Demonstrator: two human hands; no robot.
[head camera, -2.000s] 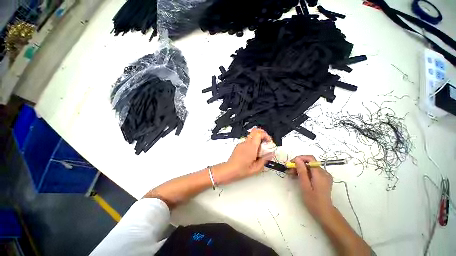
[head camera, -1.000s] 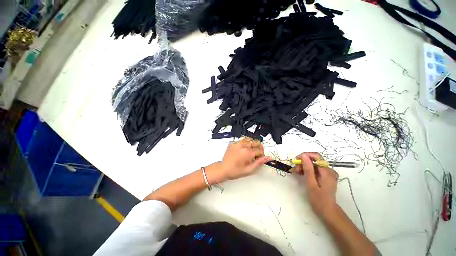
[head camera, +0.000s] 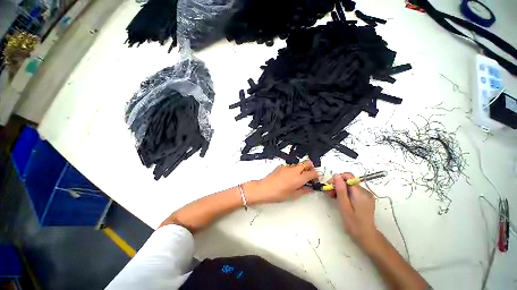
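Observation:
My left hand (head camera: 286, 182) holds a black fabric tab (head camera: 315, 185) at its fingertips, just below the main tab pile (head camera: 323, 85). Most of the tab is hidden by my fingers. My right hand (head camera: 354, 203) grips the yellow trimming pen (head camera: 352, 181) like a pencil. Its yellow end touches or nearly touches the tab, and its grey metal shaft points up and right. Thread clippings (head camera: 433, 148) lie tangled right of the pile.
An open clear plastic bag of tabs (head camera: 170, 127) lies left; a second plastic bag (head camera: 201, 22) lies beyond it. At right are a power strip (head camera: 486, 90), black adapter (head camera: 504, 109), red-handled tool (head camera: 503, 232), black strap (head camera: 453, 25) and blue tape roll (head camera: 478, 12).
My left hand has moved slightly right and covers more of the tab. My right hand has shifted slightly left, and the pen's metal shaft now tilts further up.

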